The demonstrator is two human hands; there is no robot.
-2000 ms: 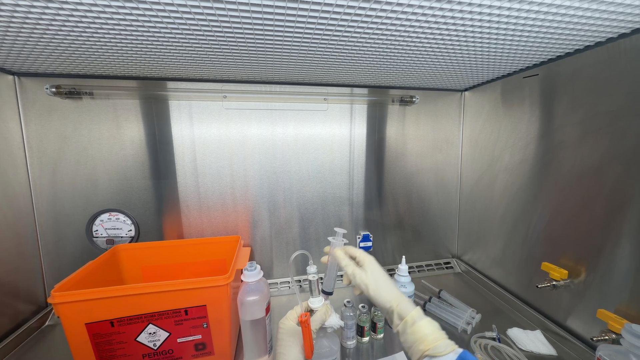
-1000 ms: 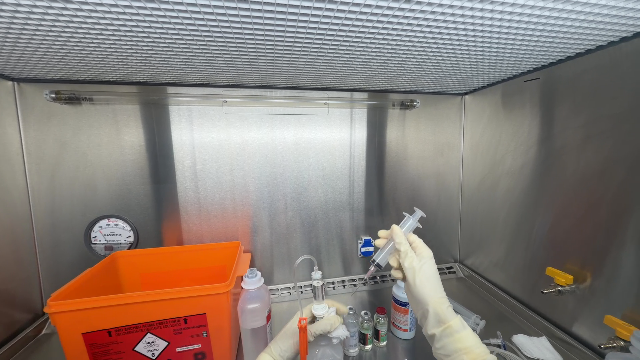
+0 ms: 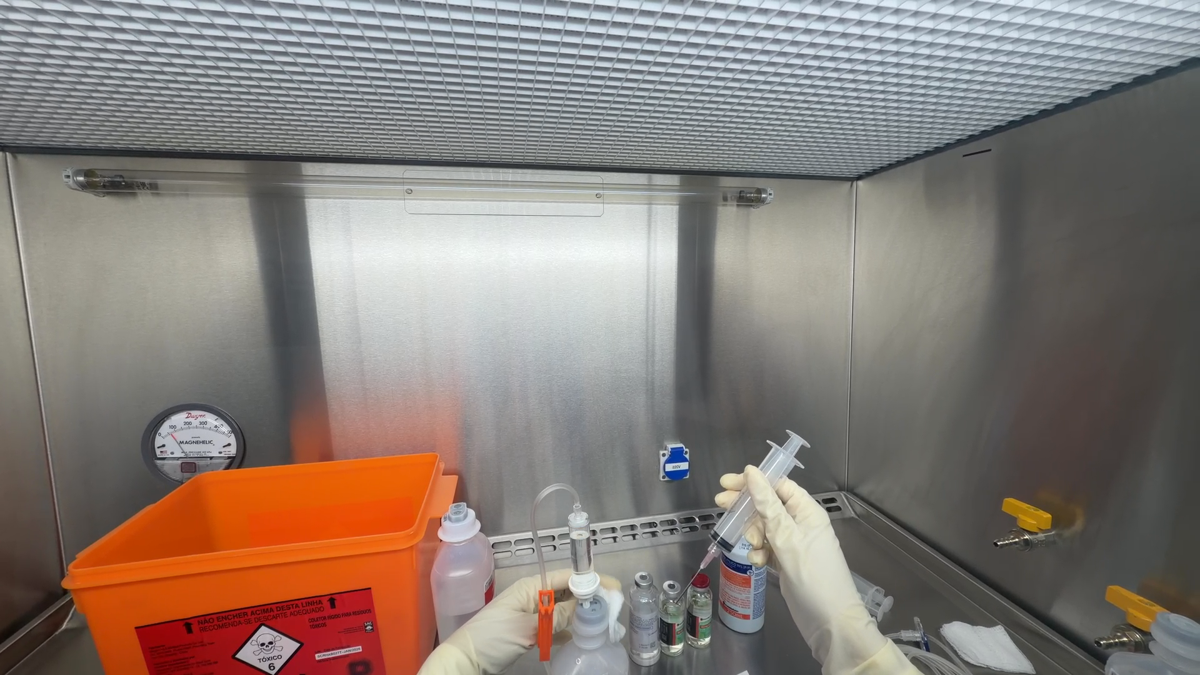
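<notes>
In my gloved right hand (image 3: 773,520) is a plastic syringe (image 3: 755,497), tilted, its pink-hubbed needle pointing down and left above the glass vials. My gloved left hand (image 3: 511,614) is at the neck of a clear plastic bottle (image 3: 591,647), holding it with white gauze (image 3: 614,609). A drip chamber (image 3: 581,553) with looped tubing rises from that bottle, and an orange clamp (image 3: 546,623) hangs on the tubing. Between my hands stand a clear-topped vial (image 3: 644,619), a green-labelled vial (image 3: 671,617) and a red-capped vial (image 3: 699,609). A labelled white bottle (image 3: 742,591) is behind my right hand.
A large orange waste container (image 3: 253,553) fills the left side, beside another plastic bottle (image 3: 462,572). Folded gauze (image 3: 986,647), coiled tubing (image 3: 923,656) and syringes (image 3: 872,595) lie at right. Yellow-handled valves (image 3: 1027,516) project from the right wall.
My right hand has moved right from above the left hand's bottle, taking the syringe along. The syringe was upright there and is now tilted, lower than a second ago. My left hand remains at the bottle.
</notes>
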